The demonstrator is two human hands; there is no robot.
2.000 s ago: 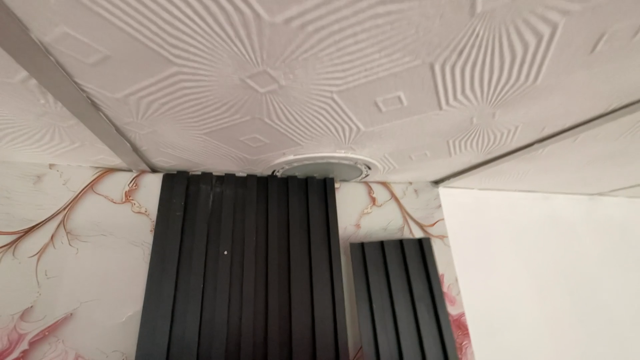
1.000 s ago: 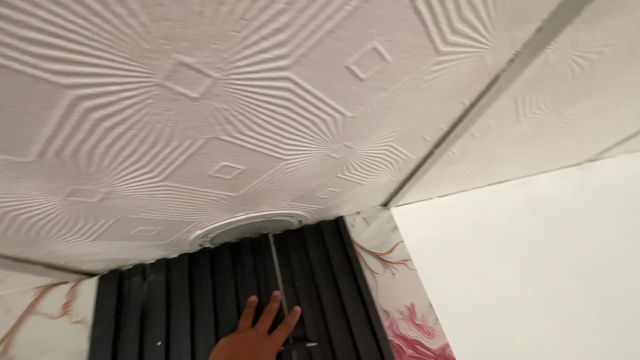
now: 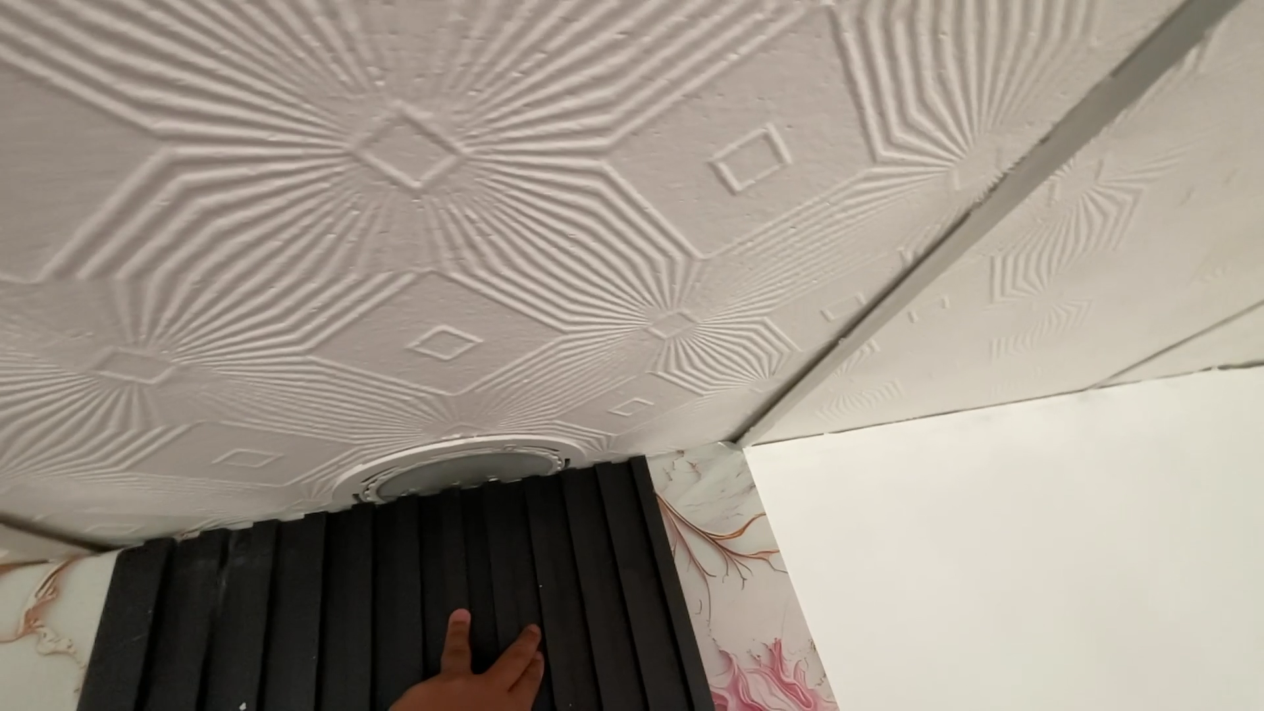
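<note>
A black fluted wall panel surface (image 3: 346,602) stands upright against the wall at the lower middle, its ribs running up to the ceiling. My left hand (image 3: 479,671) comes in at the bottom edge and rests on the ribs right of the middle, fingers apart, holding nothing. Only the back of the hand and some fingers show; the wrist is out of frame. My right hand is not in view.
The embossed white ceiling (image 3: 415,247) fills the upper view, crossed by a grey strip (image 3: 968,227). A round ceiling fitting (image 3: 469,472) adjoins the panel top. Marble-patterned wall (image 3: 726,553) shows beside the panel, then a plain white surface (image 3: 1017,563).
The narrower black panel, apart and lower at the right two seconds ago, now stands level against the wider one. The light gap between them a second ago no longer shows. My left hand has come into view.
</note>
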